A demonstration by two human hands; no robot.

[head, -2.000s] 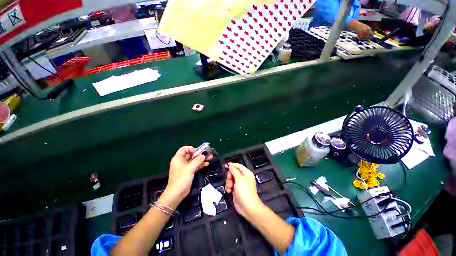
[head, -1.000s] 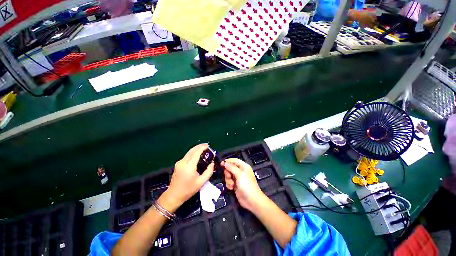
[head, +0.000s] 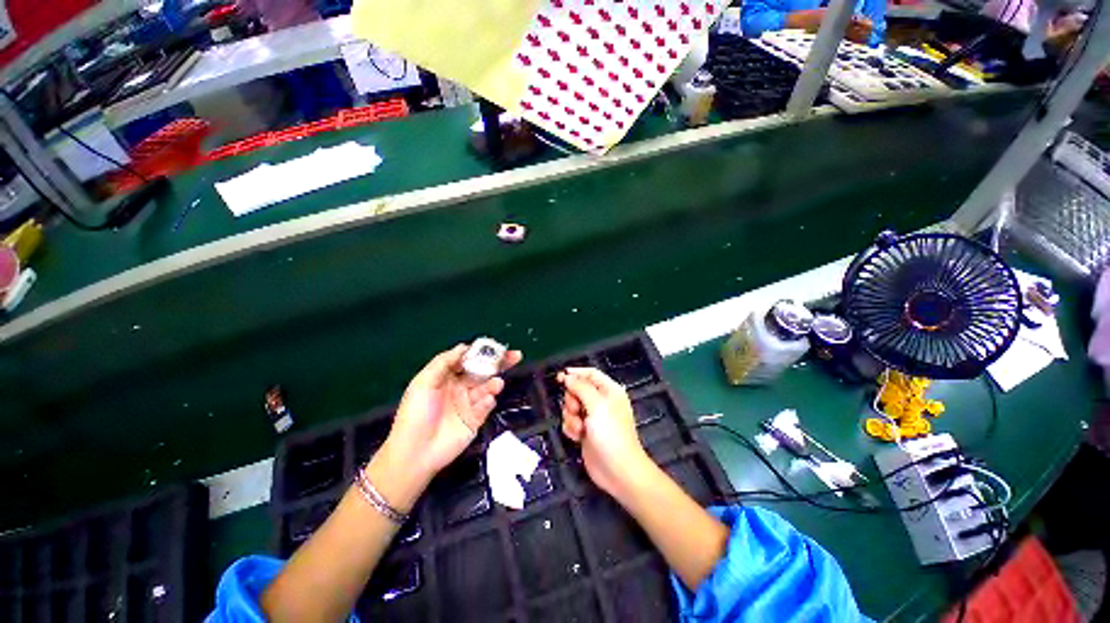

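Observation:
My left hand [head: 441,411], palm up, holds a small pale electronic unit [head: 483,357] with a dark centre at its fingertips, above the far edge of the black compartment tray [head: 544,560]. My right hand [head: 596,420] is to its right over the tray, apart from the unit, with thumb and fingertips pinched. A tiny dark thing may be at those fingertips; it is too small to tell. A white wipe [head: 513,470] lies on the tray between the hands. Dark glossy units sit in several tray pockets.
A second black tray [head: 104,560] is at left. Beyond runs the green belt [head: 402,298] with small parts [head: 511,231] on it. At right are a white-labelled bottle [head: 767,343], black fan [head: 932,306], yellow finger cots [head: 902,407], cables and a power strip [head: 937,499].
The unit in my left hand has turned from its dark side to a pale side, and that hand has opened palm up. My right hand has moved slightly away from it. Belt parts have shifted right.

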